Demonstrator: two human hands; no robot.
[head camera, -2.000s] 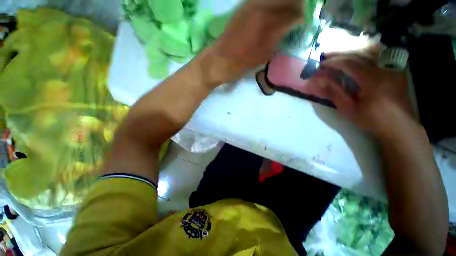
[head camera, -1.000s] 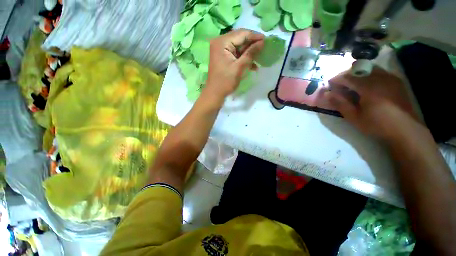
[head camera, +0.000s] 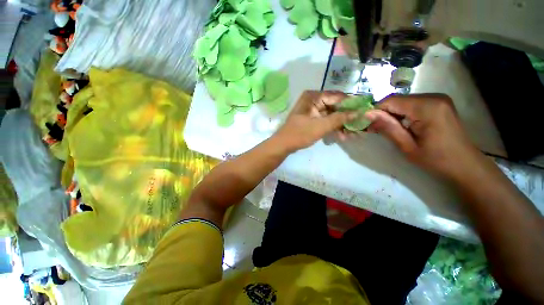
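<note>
A small light-green cut piece (head camera: 358, 114) is pinched between both my hands, just in front of the lit needle area. My left hand (head camera: 316, 119) holds its left side with thumb and fingers. My right hand (head camera: 420, 128) grips its right side; whether it also holds a small tool cannot be seen. The sewing machine head (head camera: 465, 18) is above my hands, with the presser foot (head camera: 362, 83) in the lamp glare. A pile of light-green cut pieces (head camera: 229, 50) lies left of the needle.
The white table (head camera: 206, 128) has more green pieces (head camera: 316, 15) at the back. A ribbed whitish knob (head camera: 402, 76) is beside the needle. A black pad (head camera: 507, 101) lies right. A yellow sack (head camera: 131, 161) and grey sacks stand left. A clear bag of green pieces (head camera: 465, 268) is below right.
My left hand first reached to the pile and took a green piece, then moved right to meet my right hand. My right hand has come away from the needle area towards the front and now grips the piece too.
</note>
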